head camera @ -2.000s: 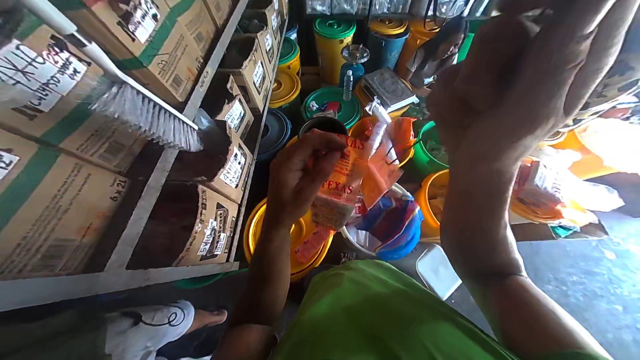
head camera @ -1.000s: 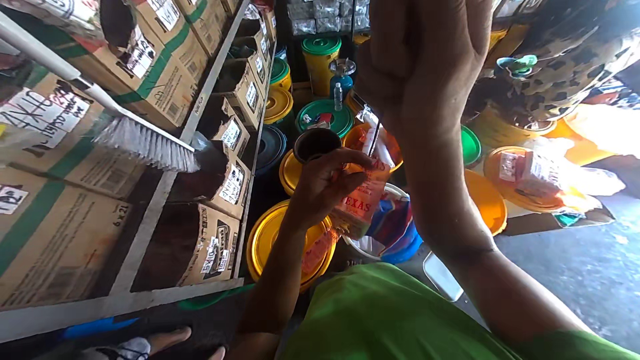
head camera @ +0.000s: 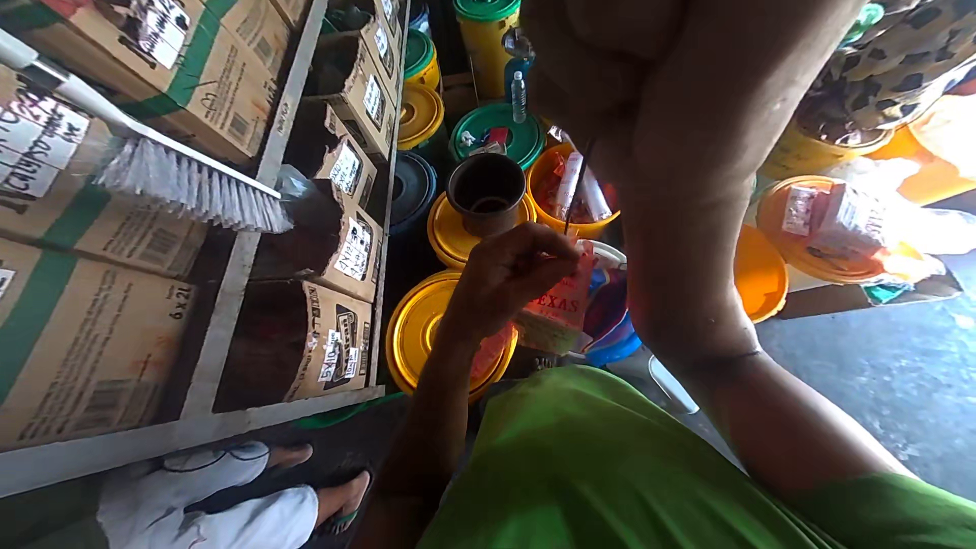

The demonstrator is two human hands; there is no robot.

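My left hand [head camera: 511, 278] pinches the gathered neck of a printed clear plastic bag [head camera: 557, 305] that hangs with pale contents at its bottom. My right hand [head camera: 610, 84] is raised close to the camera, large and dark; its fingertips are hard to make out. A thin dark strand [head camera: 577, 187] runs from beneath my right hand down to the bag's neck. Just beyond my left hand a dark round container [head camera: 486, 191] stands on a yellow lid [head camera: 450, 232]. An orange tub [head camera: 602, 221] with plastic-wrapped rolls sits behind the bag.
On the left, a metal shelf frame [head camera: 221, 328] holds cardboard boxes [head camera: 339, 343], with a white-bristled brush [head camera: 191, 183] in front. Lidded buckets, one with a green lid [head camera: 499, 133], stand ahead. Another person's legs [head camera: 259, 488] show at lower left; packets lie on an orange lid [head camera: 816, 221] at right.
Both hands have come together over the bag's neck, where the thin strand now shows. The bag, earlier held up and tilted, hangs lower beside my left hand.
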